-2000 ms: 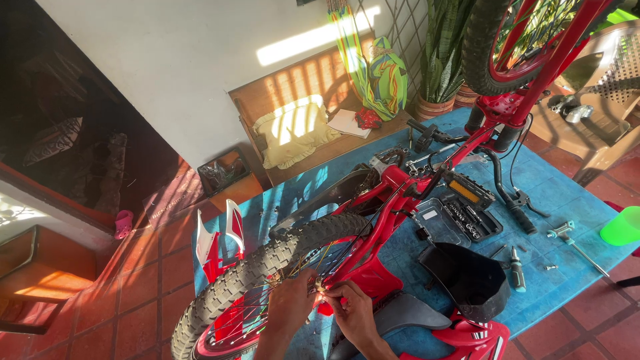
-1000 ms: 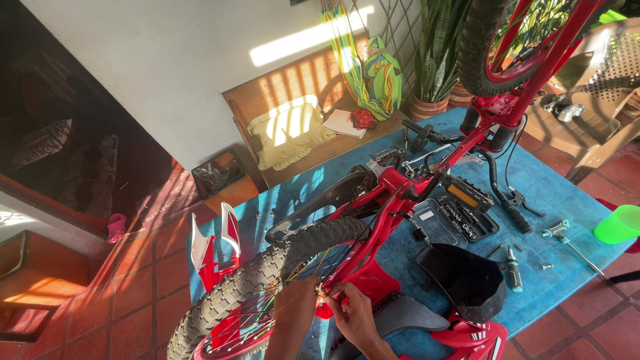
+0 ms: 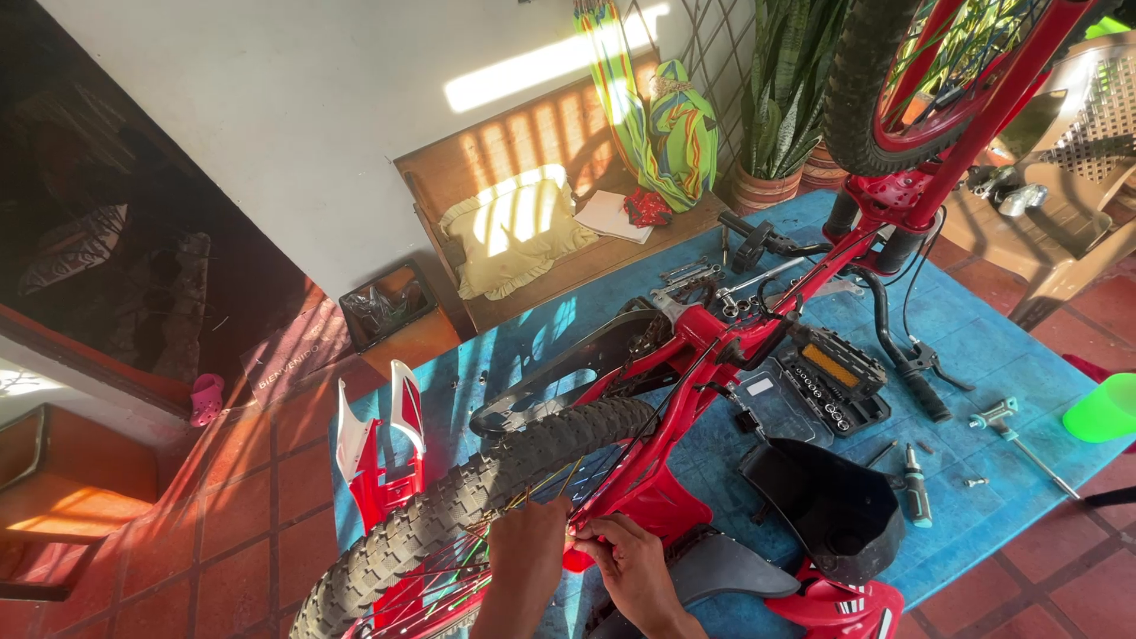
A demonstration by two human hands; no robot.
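A red bicycle frame (image 3: 706, 373) stands upside down on a blue table (image 3: 976, 444), its handlebar grip (image 3: 927, 399) resting on the top. My left hand (image 3: 531, 541) is at the middle of the knobby-tired wheel (image 3: 479, 479), its fingers mostly hidden among the spokes and frame end. Beside it, my right hand (image 3: 626, 559) pinches at the same spot near the axle, thumb and index finger together. Whatever small part lies between the fingers is too small to tell. A black-and-orange pedal (image 3: 830, 366) sits above an opened socket set (image 3: 834, 408).
Right of my hands lie a black plastic shell (image 3: 825, 506), a screwdriver (image 3: 917, 488), a T-handle tool (image 3: 1021, 439) and a green cup (image 3: 1100, 408). Red-and-white plastic parts (image 3: 382, 461) stand left of the wheel. A wooden bench (image 3: 497, 311) with a cushion (image 3: 515, 231) is behind the table.
Both hands stay at the wheel's axle area, with only small shifts of the fingers. Nothing else has plainly moved.
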